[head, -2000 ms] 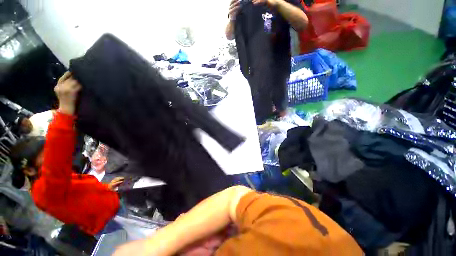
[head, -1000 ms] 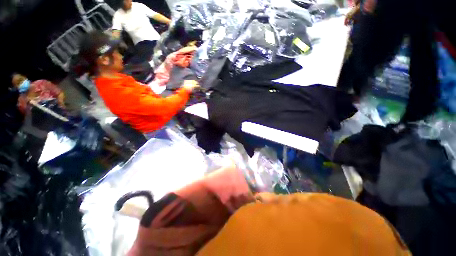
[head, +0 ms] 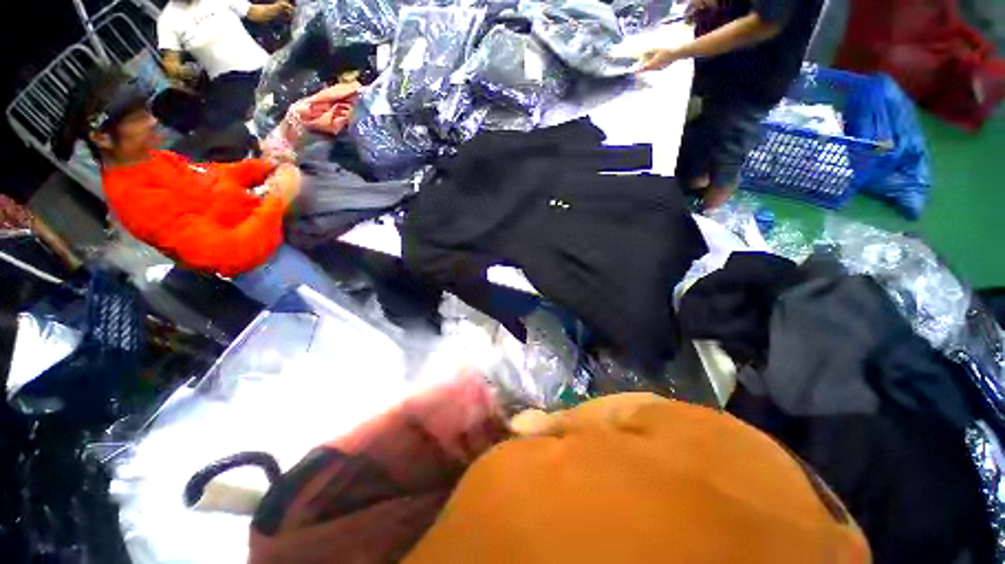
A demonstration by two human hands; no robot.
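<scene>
A coral-pink jacket (head: 380, 446) with a dark neck opening lies over the stack of clear and white polybags (head: 292, 380) right in front of me. A black hanger hook (head: 234, 468) sticks out of its collar to the left. An orange-brown sleeve or shoulder of mine covers the bottom middle and hides part of the jacket. A small bit of skin shows between that cloth and the jacket's far end; I cannot tell whether it is a finger of my right hand. My left hand is not in view.
A black jacket (head: 551, 209) lies on the white table (head: 669, 121), with bagged garments (head: 441, 66) beyond. A person in orange-red (head: 193, 209) stands left, another in dark clothes (head: 744, 83) behind the table. Dark loose garments (head: 838, 364) lie right, near a blue crate (head: 799, 165).
The view has swung, shifting the table scene leftward. The coral-pink jacket still lies over the bags, its hook now lower left. The person behind the table now reaches onto the garments.
</scene>
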